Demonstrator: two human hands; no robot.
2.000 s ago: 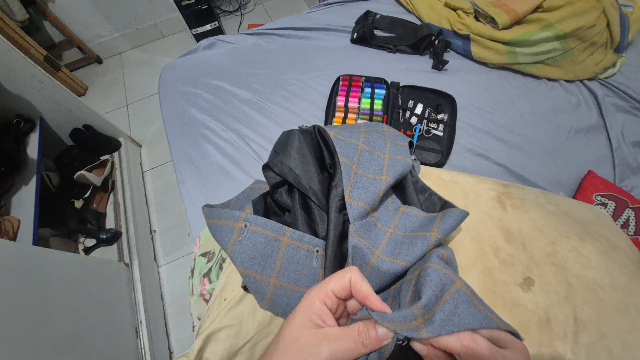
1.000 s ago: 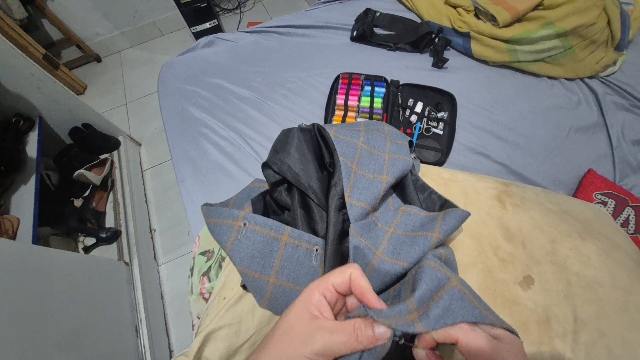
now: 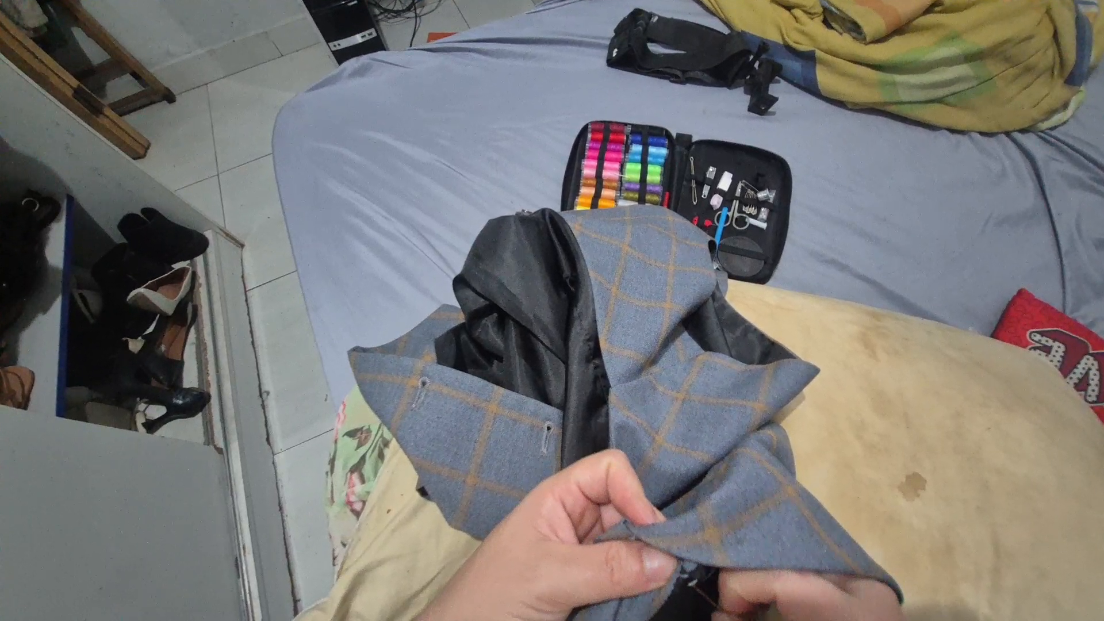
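A blue-grey checked vest with black lining and two buttonholes lies bunched on a stained cream pillow. Low in the head view, my left hand pinches an edge of the checked cloth between thumb and index finger. My right hand is just right of it, partly under the fold at the bottom edge of the view; its fingertips are by the black lining, and whether they hold anything small is hidden. Behind the vest lies an open sewing kit with colourful thread spools, small scissors and pins.
The cream pillow rests on a bed with a grey-blue sheet. Black straps and a yellow blanket lie at the far side. A red item is at right. Shoes fill a shelf at left.
My right hand has shifted slightly at the lower edge of the cloth, and its fingers are now further under the fold. My left hand keeps its pinch in nearly the same place.
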